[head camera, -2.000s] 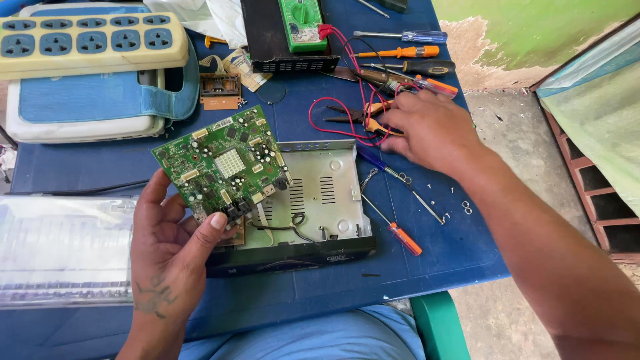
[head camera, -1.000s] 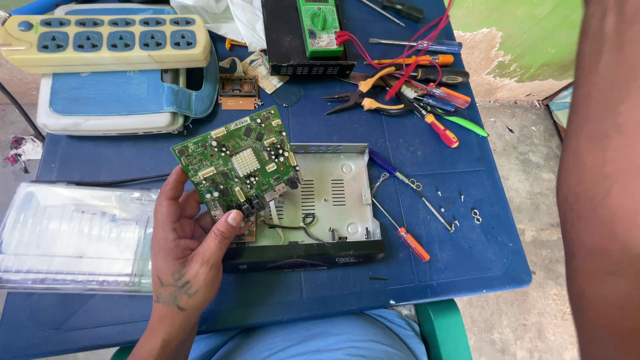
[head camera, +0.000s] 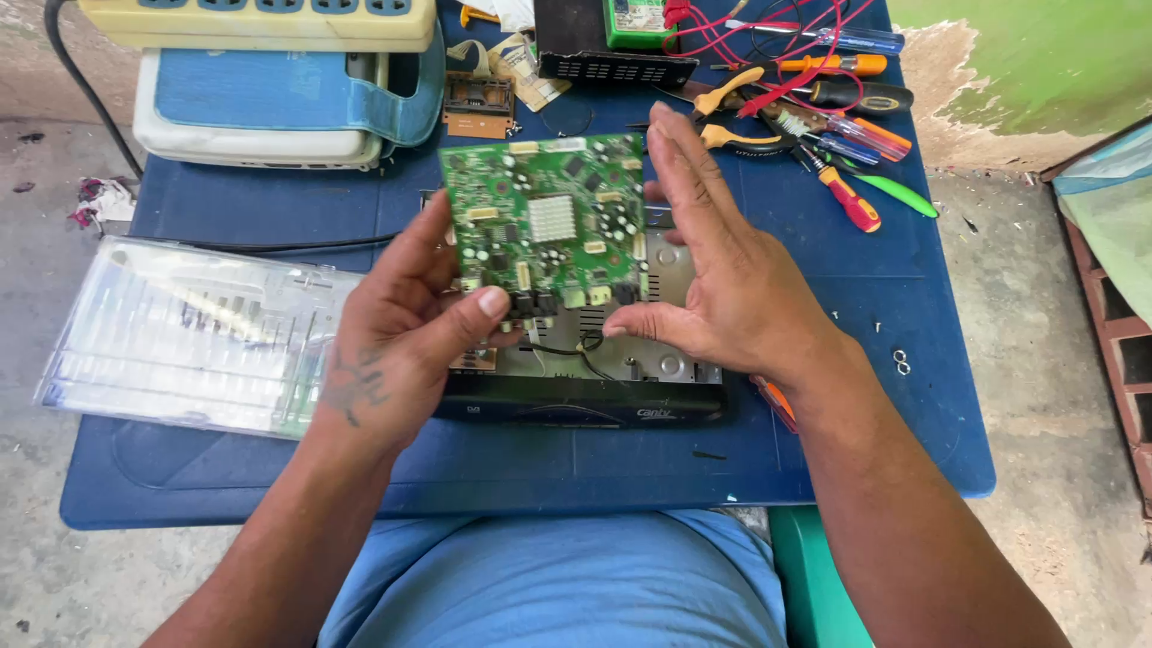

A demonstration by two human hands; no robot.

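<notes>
A green circuit board [head camera: 549, 225] with a pale finned heat sink is held at its lower left corner by my left hand [head camera: 405, 315], thumb on top near the black connectors. At the board's right edge my right hand [head camera: 720, 252] is spread, thumb apart from the fingers, holding nothing; whether it touches the board I cannot tell. Beneath both lies an open set-top box chassis [head camera: 576, 402], metal inside with dark wires and a black front panel. The board and hands hide much of its interior.
A clear plastic case [head camera: 198, 333] lies left on the blue table [head camera: 576, 477]. A power strip [head camera: 270, 25] rests over a blue and white case [head camera: 261, 99]. Yellow-handled pliers [head camera: 742, 139], several screwdrivers [head camera: 846, 193] and red leads are at upper right. Small screws and metal rings [head camera: 901, 362] lie right.
My right hand has come from the tools at upper right to the board's right side. The pliers it touched earlier lie among the screwdrivers. The board, still in my left hand, has turned to sit squarer.
</notes>
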